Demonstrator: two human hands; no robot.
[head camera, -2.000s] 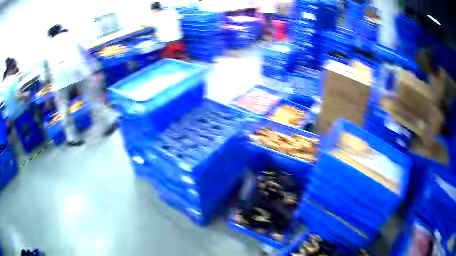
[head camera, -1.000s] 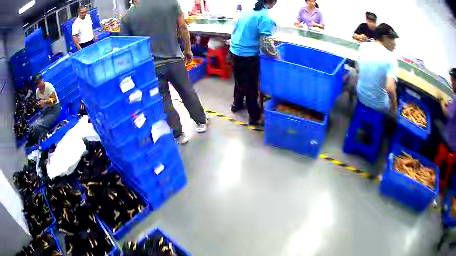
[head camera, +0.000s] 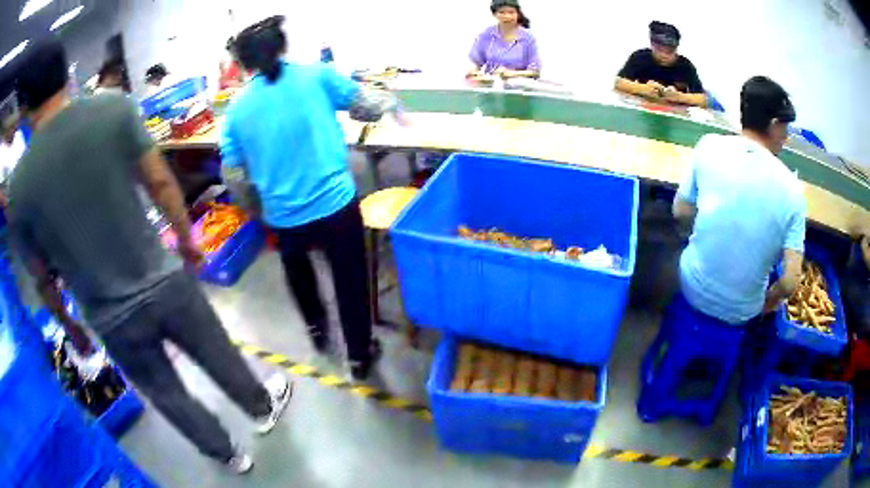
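Note:
Neither of my hands is in the picture. Nearest in front of me is a large blue crate (head camera: 515, 286), with brown parts and something white low inside it. It rests on a smaller blue crate (head camera: 515, 419), which holds brown parts in close rows. What the parts are is too small to tell. At the lower right, another blue crate (head camera: 797, 467) holds a loose heap of tan parts (head camera: 806, 419).
A green conveyor belt (head camera: 591, 114) with a bench edge crosses the back, with seated people opposite. A person in grey walks at left; one in blue stands at the bench. A person sits on a blue stool (head camera: 692, 357) at right. Yellow-black tape (head camera: 324, 378) marks the floor.
The view has swung right from crate stacks and come closer to the bench. The tall crate stack has left the centre. The large crate is nearer, and its inside now shows.

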